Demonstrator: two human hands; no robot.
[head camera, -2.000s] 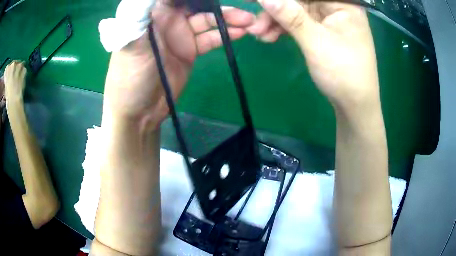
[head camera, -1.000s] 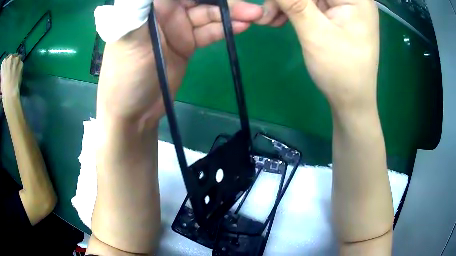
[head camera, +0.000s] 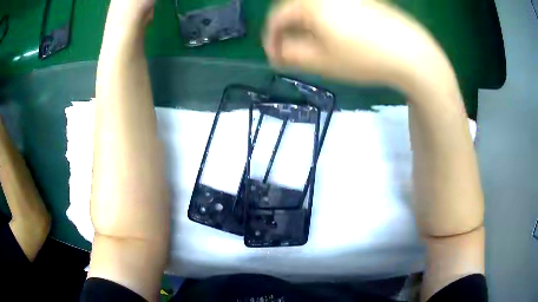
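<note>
Several black phone middle frames (head camera: 277, 227) lie overlapping on the white cloth (head camera: 366, 171), their panels with round holes toward me. Another frame (head camera: 212, 25) shows at the top edge on the green surface, its upper part cut off. My left hand (head camera: 134, 7) is almost wholly cut off by the top edge, left of that frame; its fingers are hidden. My right hand (head camera: 301, 41) is blurred above the frames on the cloth, its fingers curled; whether it holds anything cannot be told.
One more frame (head camera: 56, 38) lies at the upper left on the glossy green surface (head camera: 265, 10). A duller green strip (head camera: 189, 88) runs behind the cloth. Another person's arm (head camera: 23, 194) is at the left edge. Grey machine housing (head camera: 513, 177) stands at the right.
The frame that hung from my left hand is gone from in front of me. My left hand has moved up to the top edge, and my right hand has moved left. The view has tilted down.
</note>
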